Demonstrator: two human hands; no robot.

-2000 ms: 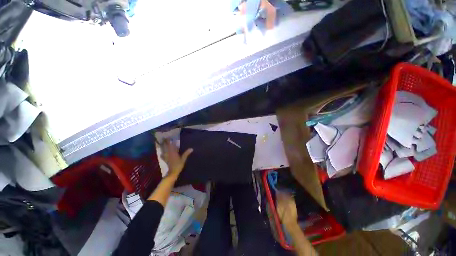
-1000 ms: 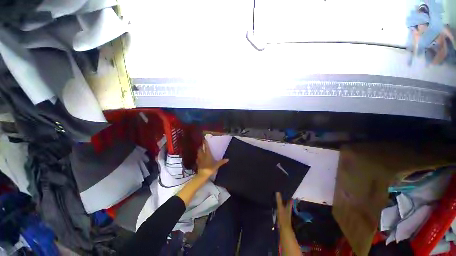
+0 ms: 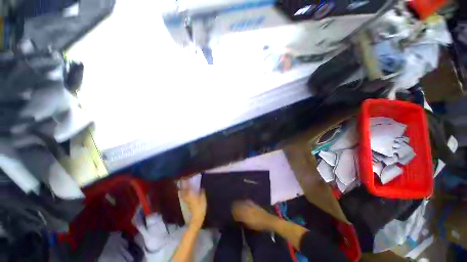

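A dark, roughly square fabric piece (image 3: 225, 192) lies over my lap, partly on a white board (image 3: 283, 176). It has a small pale mark near its top edge. My left hand (image 3: 193, 202) is at its left edge with fingers apart; whether it grips the edge is blurred. My right hand (image 3: 249, 214) is over the lower middle of the dark piece, blurred, its fingers not clear.
A white sewing table (image 3: 169, 92) with a machine head (image 3: 246, 23) is in front. A red basket (image 3: 429, 174) of pale pieces is at right, with more pale pieces (image 3: 346, 166) beside it. Another red basket (image 3: 110, 204) is at lower left. Grey panels (image 3: 48, 97) heap at left.
The view has swung right, bringing the machine head and right basket in. My right hand has moved from the right edge of the dark piece onto its lower middle.
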